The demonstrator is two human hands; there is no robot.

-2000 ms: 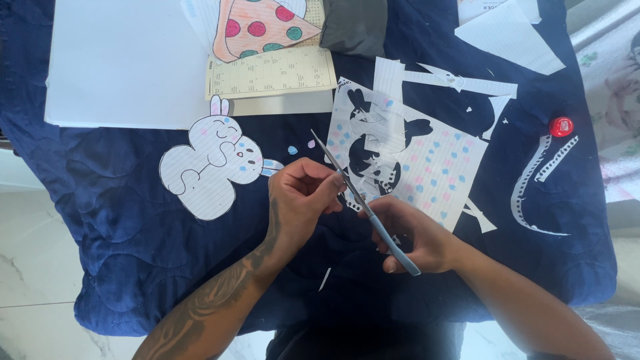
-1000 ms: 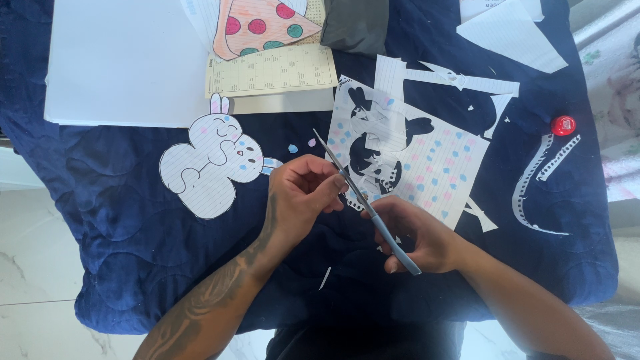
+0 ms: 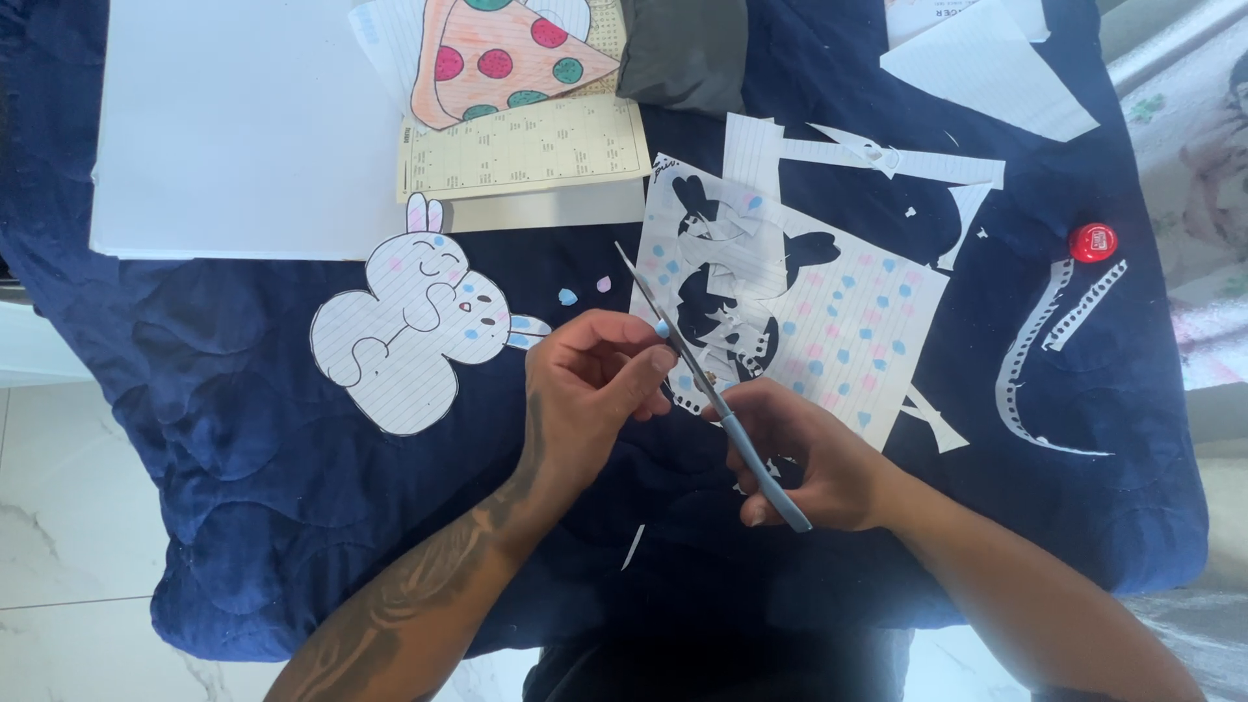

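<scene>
My left hand (image 3: pixel 600 385) pinches a tiny blue paper piece (image 3: pixel 663 330) between thumb and fingertips. Grey-blue scissors (image 3: pixel 751 453) are in my right hand (image 3: pixel 814 453), their blades pointing up and left, right beside that piece. Left of my hands lies a paper cutout of two hugging bunnies (image 3: pixel 400 341). Two small drop-shaped cutouts, one blue (image 3: pixel 567 296) and one pink (image 3: pixel 604 284), rest on the dark blue quilted cloth. Behind the scissors is a lined sheet with pink and blue spots (image 3: pixel 858 331), with bunny-shaped openings and paper scraps on it.
A white board or sheet (image 3: pixel 244 136) lies upper left, beside a printed yellowish page (image 3: pixel 526 146) under a pizza-slice drawing (image 3: pixel 507 63). A dark grey pouch (image 3: pixel 682 54) is at the top. Paper strips (image 3: pixel 916 164), a red round cap (image 3: pixel 1093 242) and perforated strips (image 3: pixel 1024 341) lie right.
</scene>
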